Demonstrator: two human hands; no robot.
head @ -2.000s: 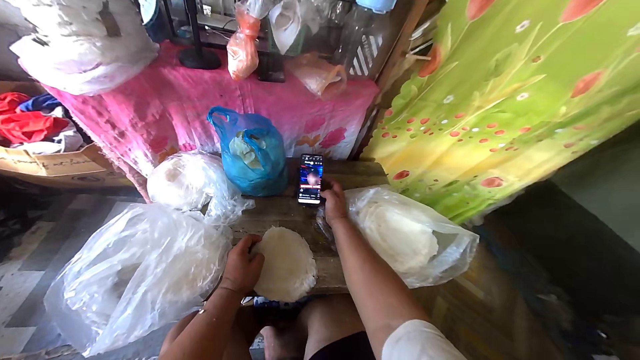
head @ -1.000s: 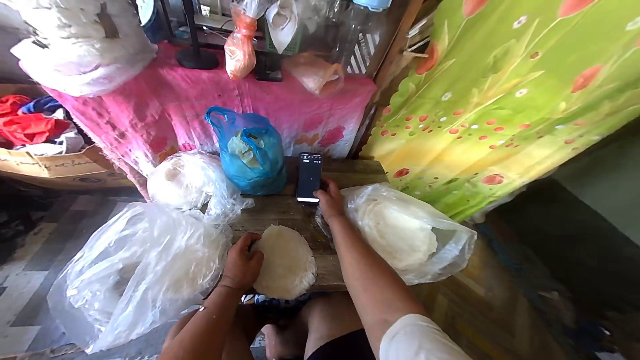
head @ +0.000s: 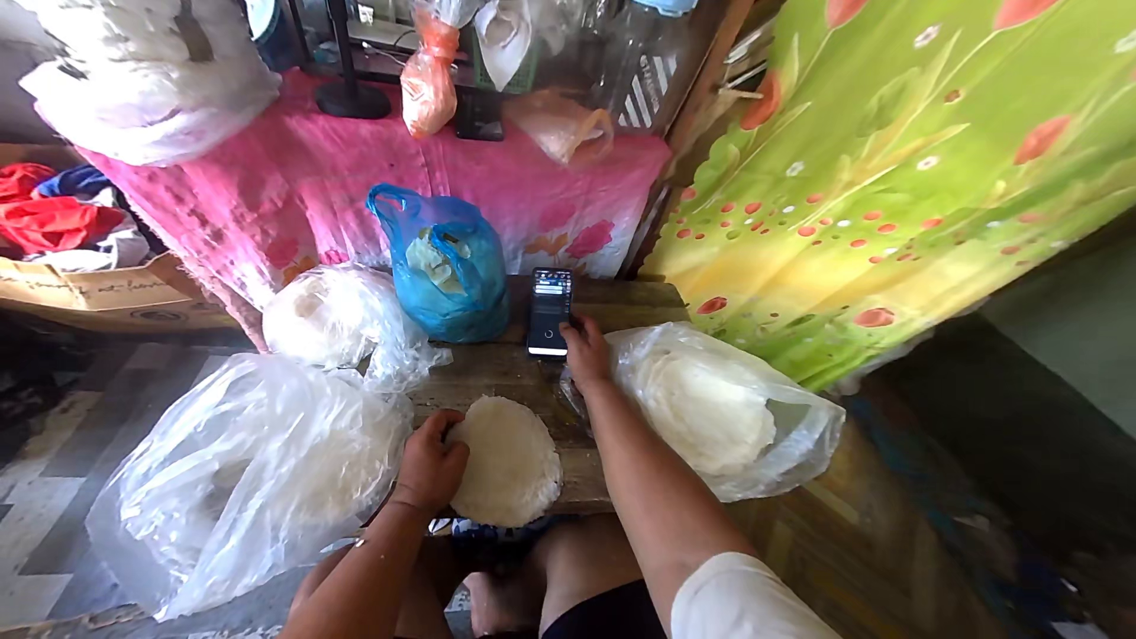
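Note:
My left hand (head: 432, 461) holds the left edge of a thin, round, pale sheet (head: 506, 461), perhaps a food wrapper, at the near edge of a low wooden table (head: 621, 302). With its thumb on the lower right of the screen, my right hand (head: 586, 352) touches a smartphone (head: 550, 311) lying on the table. More pale round sheets (head: 706, 413) lie in a clear plastic bag right of my right forearm. Left of my left hand rests a large clear plastic bag (head: 257, 470), its contents blurred by the plastic.
A blue plastic bag (head: 448, 266) stands behind the round sheet, beside another clear bag (head: 333, 315). Behind them hangs a pink cloth (head: 355, 177) over a surface with a black stand (head: 352, 98). A green flowered curtain (head: 887, 177) hangs at right, and a cardboard box of clothes (head: 115, 288) sits at left.
The phone's screen has changed from a bright picture to a dark page with a small ring. Both hands and the round sheet have stayed nearly in place.

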